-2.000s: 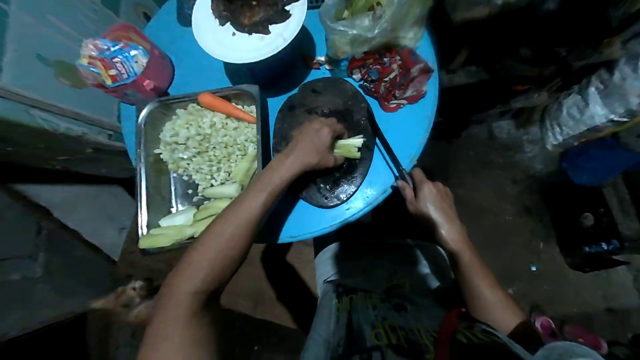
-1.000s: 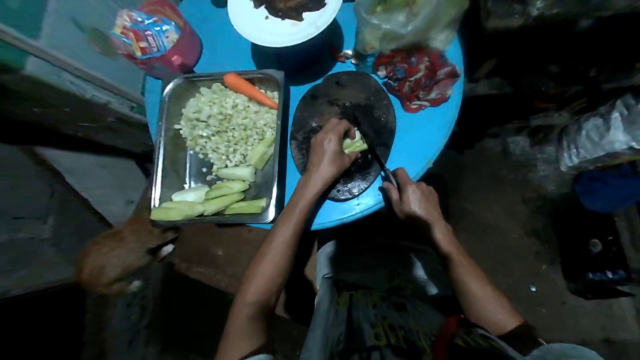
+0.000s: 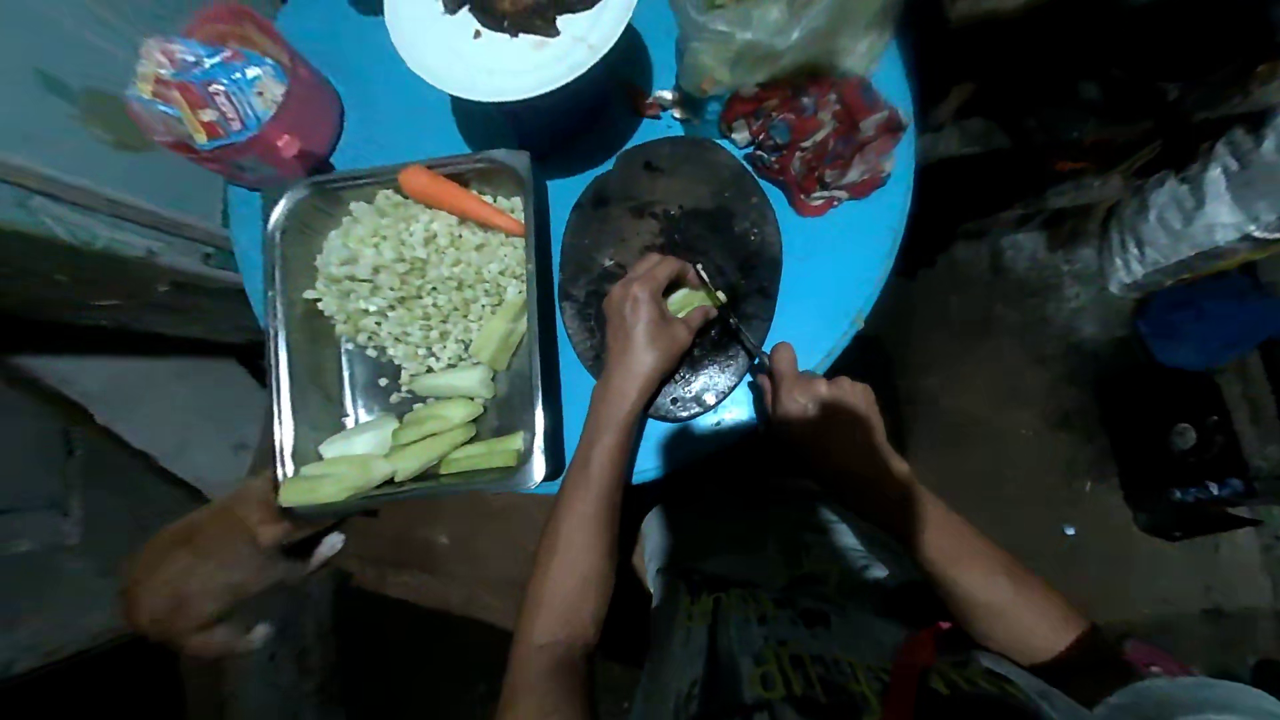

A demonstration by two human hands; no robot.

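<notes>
On a dark oval chopping board, my left hand holds a short piece of pale green vegetable. My right hand grips a knife, whose dark blade lies against the right end of that piece. Left of the board is a rectangular metal tray holding a heap of diced pale vegetable, a whole orange carrot across its top right, and several peeled green lengths near its lower edge.
Behind the tray stands a red container with printed packets. A white plate with dark food, a plastic bag and a crumpled red cloth are on the blue round table. A brown animal is below the tray.
The knife, right of the board two seconds ago, is now over the board against the vegetable piece. The brown animal has come further into view at lower left. The view has shifted somewhat.
</notes>
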